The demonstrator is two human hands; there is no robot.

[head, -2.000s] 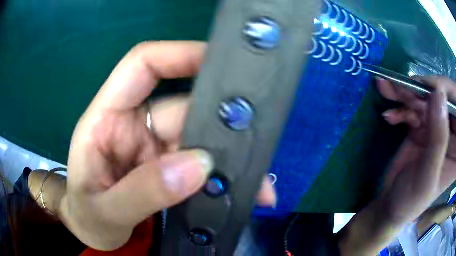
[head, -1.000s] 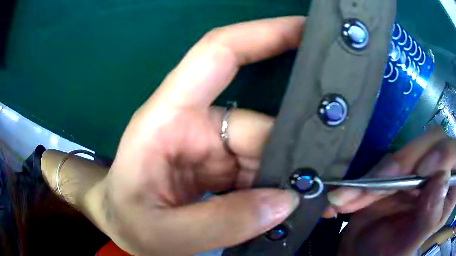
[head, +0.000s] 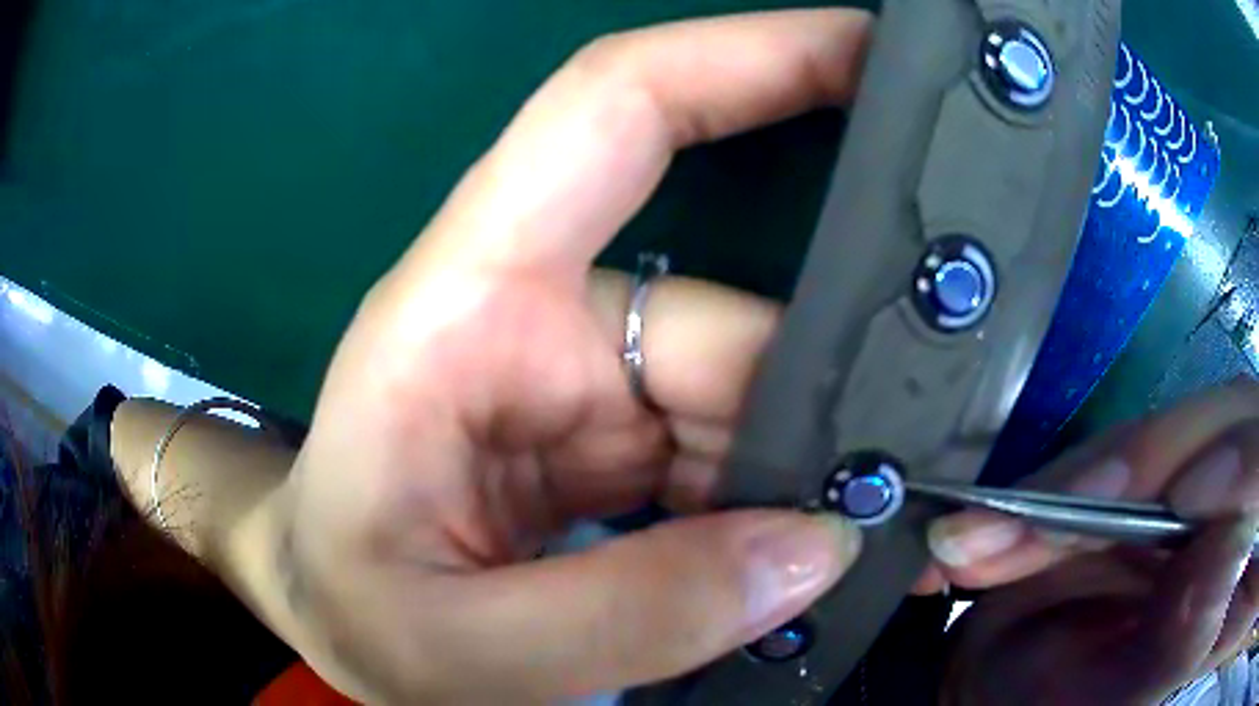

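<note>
The dark grey housing strip (head: 898, 331) is tilted in front of me, with several round inserts showing. My left hand (head: 552, 372) holds it by its left edge, thumb on the front near the third insert from the top. My right hand (head: 1118, 552) holds closed metal tweezers (head: 1056, 512), their tip at the right rim of that insert (head: 864, 488). A pale arc lies around the lower right of this insert. The blue carrier sheet (head: 1091, 331) is partly hidden behind the strip, with pale crescents (head: 1157, 117) in rows at its top end.
The green bench surface (head: 249, 179) lies behind the hands, with a white band (head: 97, 345) at the left. Crinkled clear film (head: 1222, 331) lies right of the blue sheet. A dark sleeve and a bracelet show at the left wrist.
The tweezers have come from the blue sheet to the third insert. The crescent at their tip, beside the insert a second ago, now sits against its rim. The strip has moved right.
</note>
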